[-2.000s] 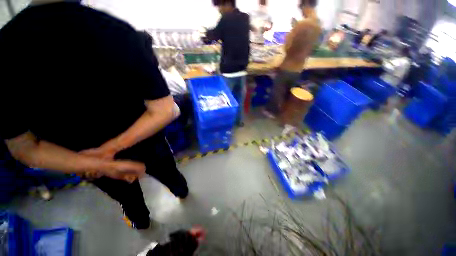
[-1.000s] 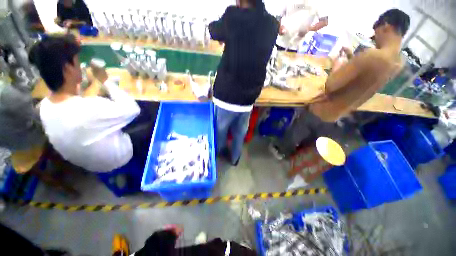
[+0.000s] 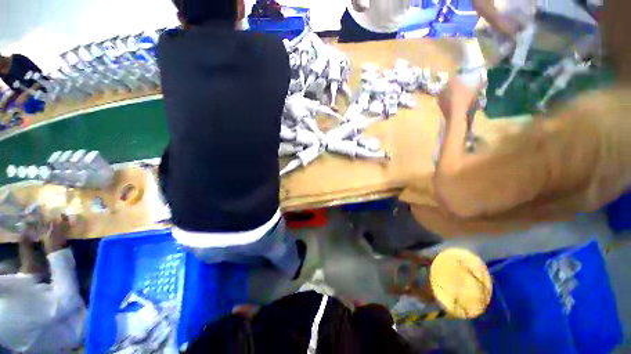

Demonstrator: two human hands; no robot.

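Observation:
Pale grey-white moulded housings [image 3: 353, 142] lie heaped on the wooden bench [image 3: 339, 190] in front of me, with shorter pale parts [image 3: 394, 86] beside them. A small reddish patch at the bottom edge, beside my dark clothing, may be my left hand [image 3: 242, 310]; it is blurred and mostly hidden. A dark brownish shape to the right of the clothing may be my right hand [image 3: 373, 318], also unclear. I cannot see either one holding anything. A blue crate [image 3: 100, 287] at lower left holds pale parts.
A person in a dark top [image 3: 221, 131] stands at the bench. A person in brown [image 3: 533, 166] handles a pale part at right. A person in white [image 3: 41, 304] works at lower left. A round yellow-topped stool [image 3: 461, 283] and blue crates [image 3: 588, 297] stand lower right. A green conveyor [image 3: 90, 131] runs behind.
The view has moved closer to the bench. The dark-clad person has shifted left in view and the brown-clad person looms larger at right. The floor crate of pale parts has left the picture.

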